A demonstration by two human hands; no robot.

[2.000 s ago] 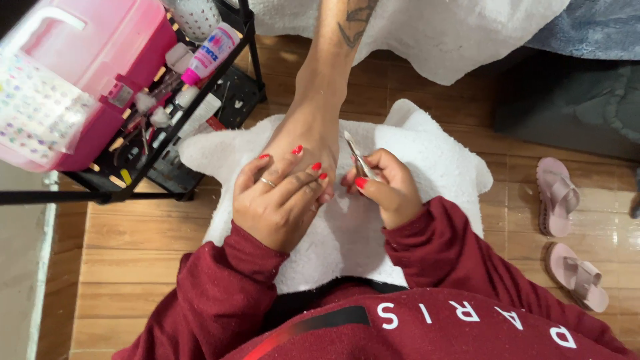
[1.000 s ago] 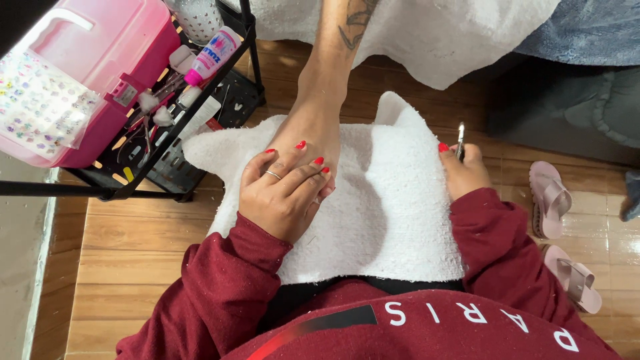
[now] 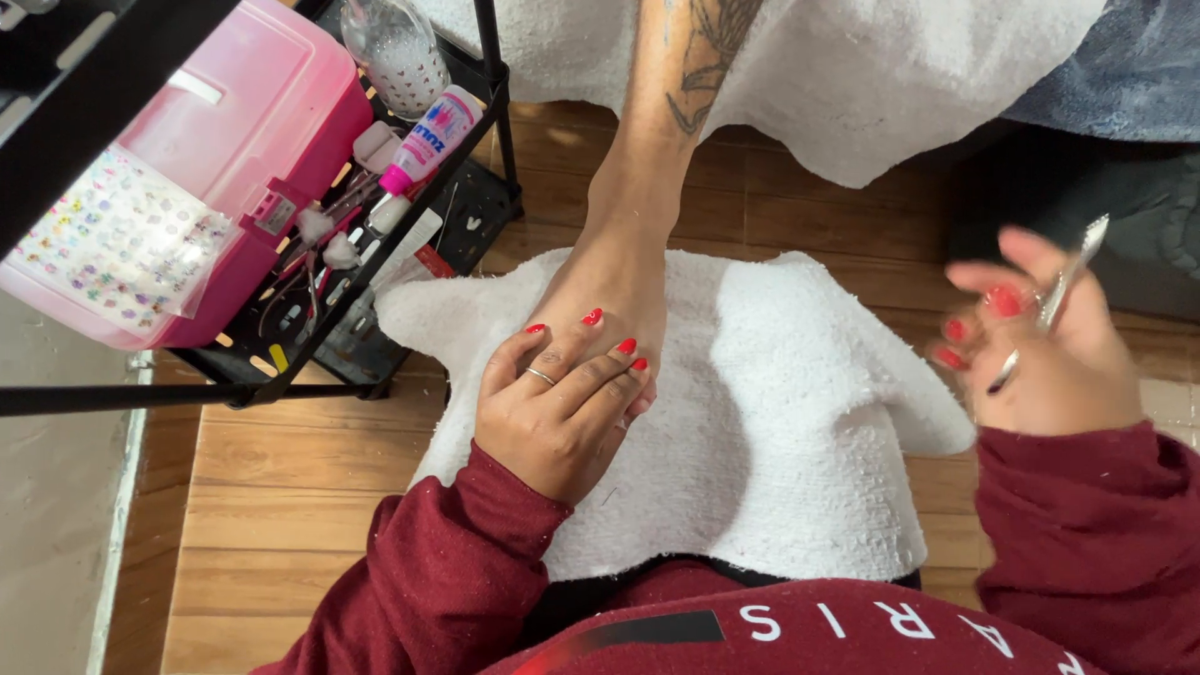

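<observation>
Another person's bare foot rests on a white towel over my lap. My left hand, with red nails and a ring, lies over the front of the foot and holds it; the toes are mostly hidden beneath it. Out to the right, past the towel's edge, my right hand is raised, palm partly up and blurred. A slim silver metal tool runs through its grip, one end pointing up past the fingers and the other showing at the palm.
A black rack at the left holds a pink plastic case, a sheet of nail stickers, a pink and white bottle, a clear patterned jar, cotton and small tools. A white cloth hangs behind the leg.
My right hand has moved from beside the foot out to the right, taking the metal tool with it, and its palm has turned upward. My left hand has stayed on the foot.
</observation>
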